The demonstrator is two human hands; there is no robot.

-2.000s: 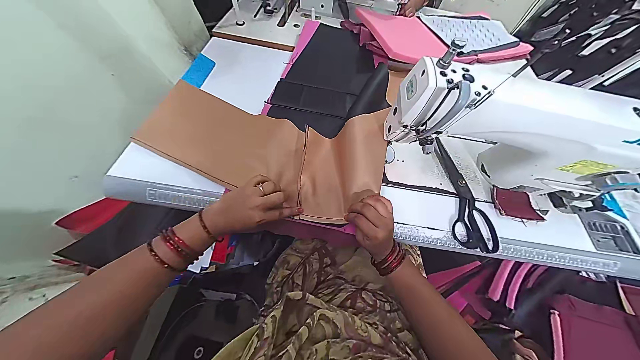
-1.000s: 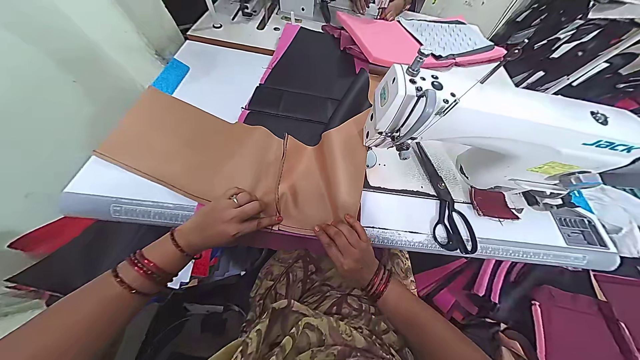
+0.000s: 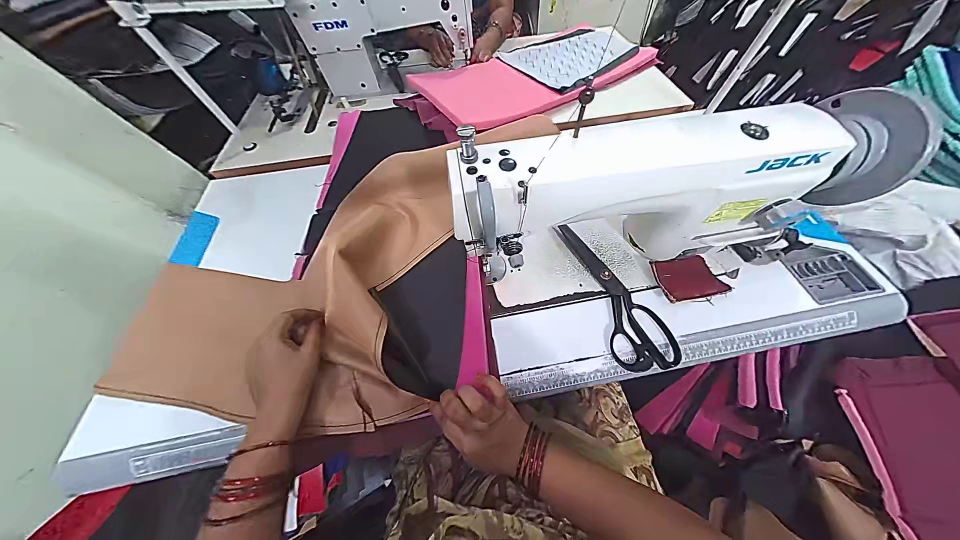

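A tan sheet of leather-like material (image 3: 202,337) lies across the left of the table, with its right part folded back over itself beside the needle area of a white sewing machine (image 3: 645,165). My left hand (image 3: 289,364) pinches a fold of the tan piece. With its fingertips, my right hand (image 3: 480,420) holds the near end of a pink strip (image 3: 474,322) that borders a black panel (image 3: 427,315). That strip runs up to the presser foot. Black-handled scissors (image 3: 626,315) lie on the machine bed to the right.
A dark red scrap (image 3: 690,279) lies beside the scissors. Behind stands another sewing machine (image 3: 337,45), where a person's hands (image 3: 442,49) rest near pink pieces (image 3: 480,94). A blue patch (image 3: 195,238) is at the table's left. Maroon pieces (image 3: 900,435) sit lower right.
The tan piece, flatter before, is now folded back, showing black material and a pink strip along the needle side. My left hand has moved off the near edge onto the fold.
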